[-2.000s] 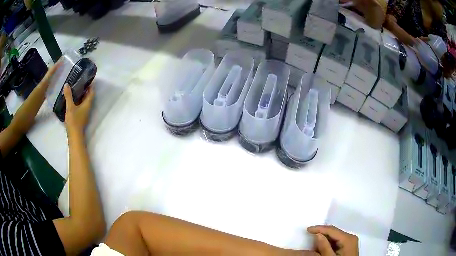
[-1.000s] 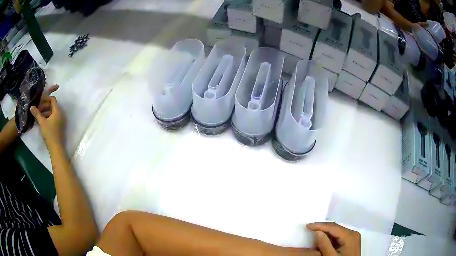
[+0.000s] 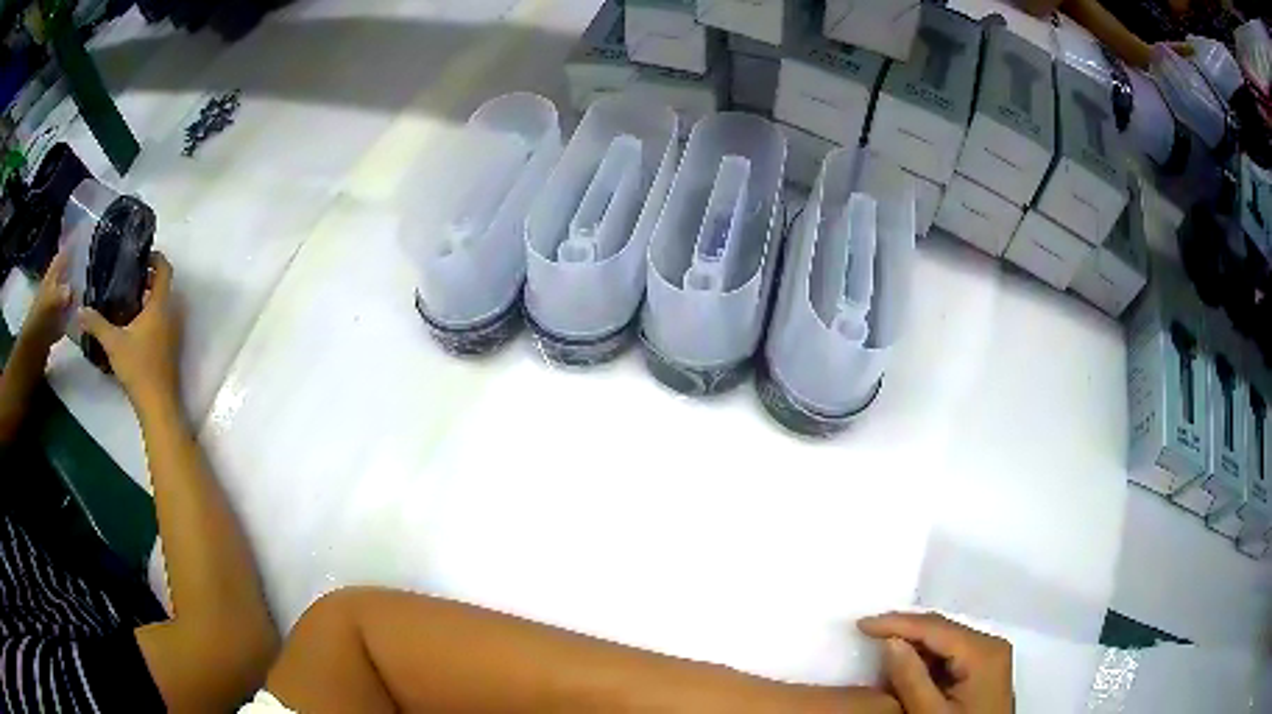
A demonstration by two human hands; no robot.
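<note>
Four frosted tank-and-base units stand side by side on the white table cover, with frosted cups on top and dark oval bases below. No hand touches them. My left forearm lies across the bottom of the picture, and its hand is not visible. My right hand is at the lower right, cut off by the edge, beside the left forearm's far end. Its fingers are loosely bent, pointing left, and no object shows in it.
At left, a neighbour's hands hold a black base with a clear part behind it. Small dark bits lie beyond. Grey-white boxes are stacked at upper right, pale teal boxes at far right. Another person's arm shows at top right.
The view has shifted slightly, and the units sit higher in the picture. The neighbour's black base moved left and was turned. A dark-based piece at the top has left view. My right hand stays nearly still.
</note>
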